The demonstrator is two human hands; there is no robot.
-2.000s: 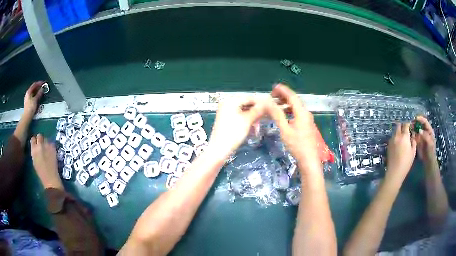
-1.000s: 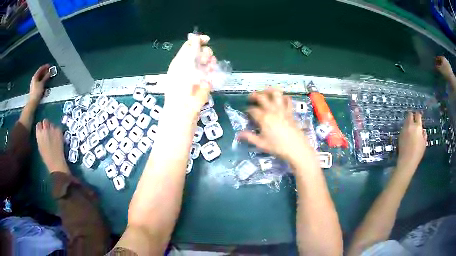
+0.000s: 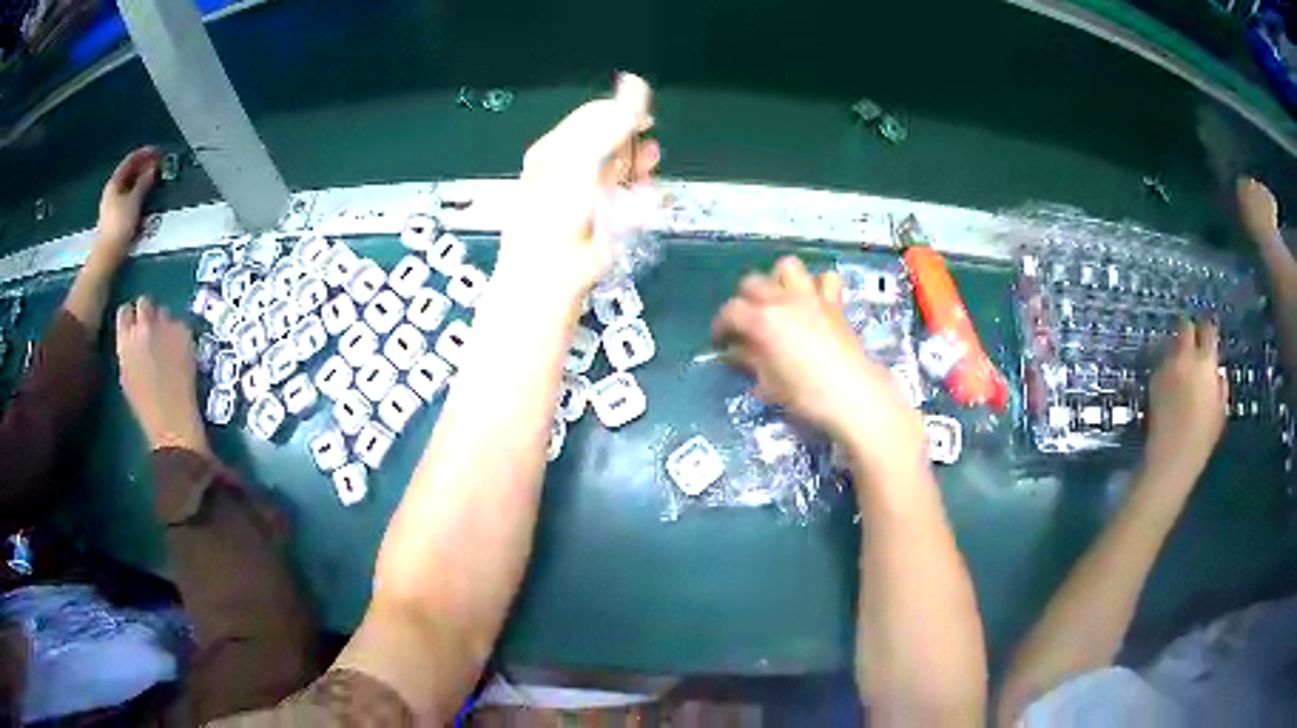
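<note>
My left hand is raised over the metal rail, blurred, with crinkly clear film, seemingly a plastic bag, hanging from its fingers. My right hand is low over the bench with curled fingers; a thin pale edge shows at its fingertips, but its grip is unclear. Clear bags lie below and around it. A white square housing lies at their left. More housings are spread at left, some partly hidden by my left forearm. The orange-handled tool lies right of my right hand, its metal end on the rail.
A clear blister tray lies at right, with a neighbour's hand on it. Another person's hands are at left. Small parts lie on the dark green belt beyond the rail. A grey post stands at left.
My hands have parted from near each other over the bench: the left went up and left with the film, the right down. The orange tool is uncovered. The view has shifted slightly.
</note>
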